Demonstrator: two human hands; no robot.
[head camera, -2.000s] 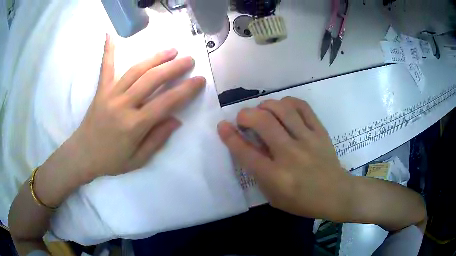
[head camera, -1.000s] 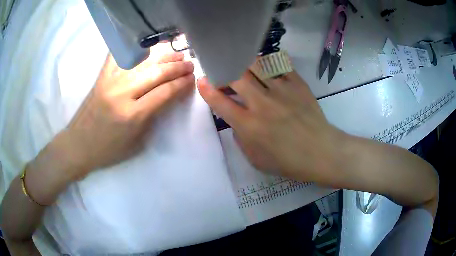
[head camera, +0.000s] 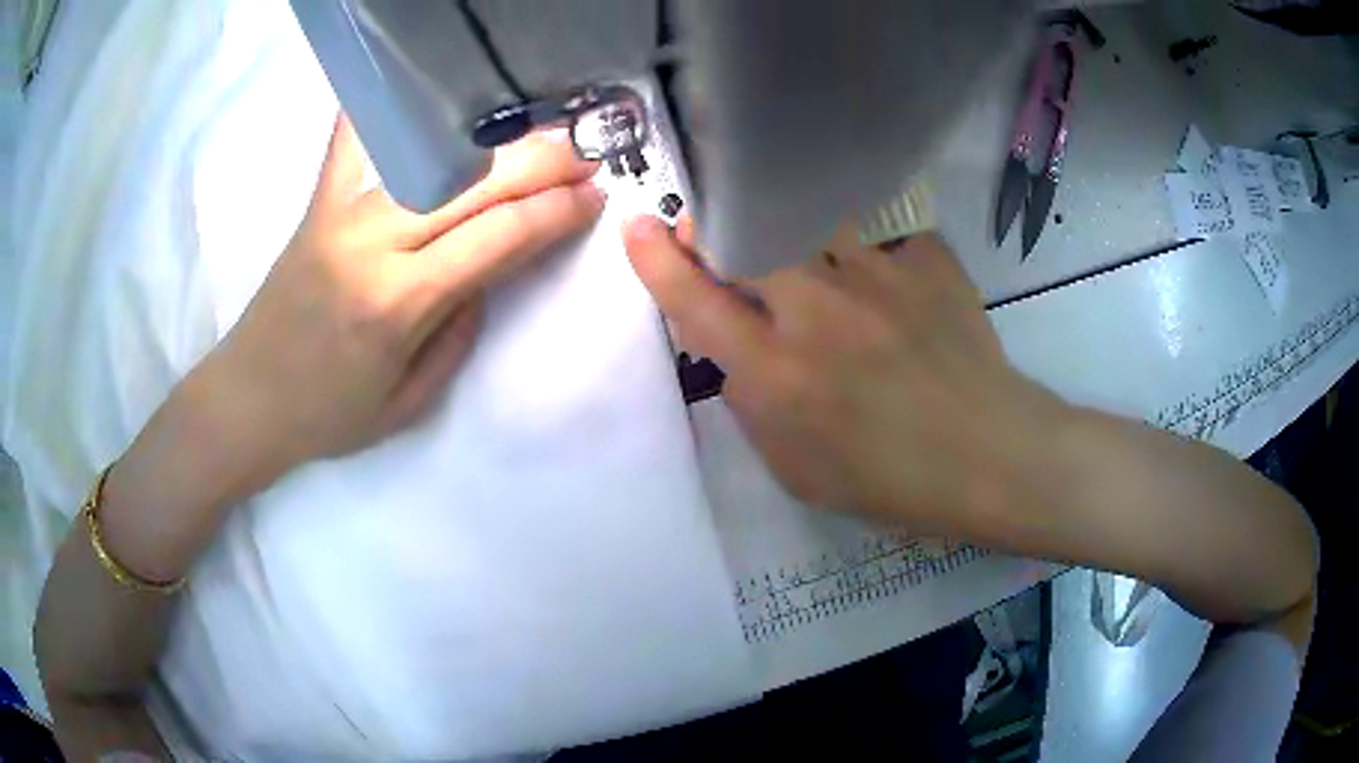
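The white fabric piece (head camera: 492, 552) covers the left of the table and hangs over its front edge. Its straight right edge runs up to the presser foot (head camera: 629, 157). My left hand (head camera: 403, 283) lies flat on the fabric, fingertips just left of the foot, holding nothing. My right hand (head camera: 850, 358) is at the fabric's edge just below the foot, thumb tip at the edge; its other fingers are partly hidden behind the sewing machine head (head camera: 835, 119). Whether it pinches the cloth cannot be seen.
Thread snips (head camera: 1036, 142) with pink handles lie right of the machine. Paper slips (head camera: 1234, 194) lie further right. A printed ruler tape (head camera: 865, 574) runs along the table's front edge. The blue-grey guard (head camera: 391, 112) hangs over my left fingers. The ribbed cream knob (head camera: 899, 216) shows behind my right hand.
Both hands have moved up to the presser foot, the right one from the table's front. The machine head now fills more of the view. The fabric edge lies under the foot area.
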